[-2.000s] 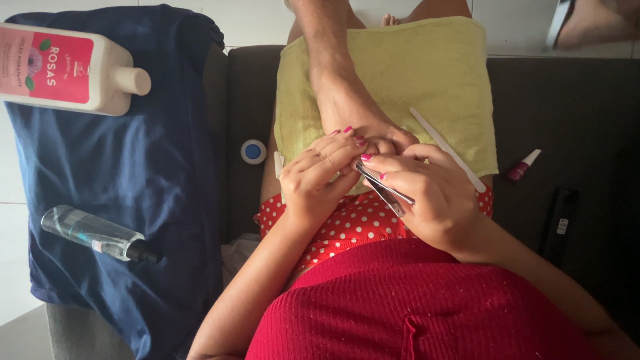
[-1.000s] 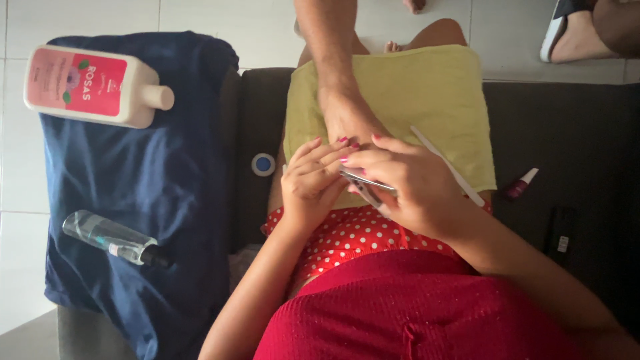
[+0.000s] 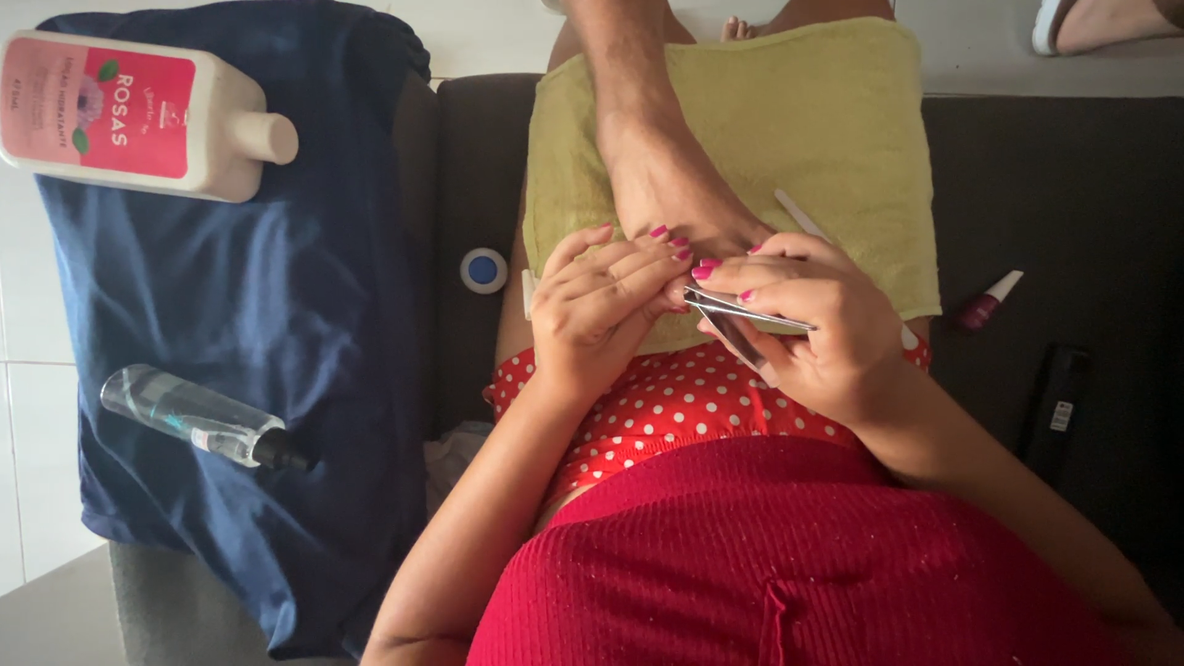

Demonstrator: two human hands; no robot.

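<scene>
Another person's bare foot (image 3: 680,190) rests on a yellow-green towel (image 3: 814,102) spread over my lap. My left hand (image 3: 601,310) holds the toes, fingers on top and thumb below. In my right hand (image 3: 814,324) is a metal cuticle nipper (image 3: 731,319), its handles spread and its tip touching a toe by my left fingertips. Part of the toes is hidden by my hands. A white nail file (image 3: 800,215) lies on the towel, partly behind my right hand.
Left, a lotion bottle (image 3: 111,116) and a clear spray bottle (image 3: 194,416) lie on dark blue cloth (image 3: 305,305). A round white item with a blue centre (image 3: 483,271) sits nearby. Right, nail polish (image 3: 988,303) and a black object (image 3: 1059,402) lie on the dark seat (image 3: 1064,203).
Both hands stay at the toes, and the nipper remains in my right hand. At the upper right, another person's shod foot has shifted. The view has moved somewhat.
</scene>
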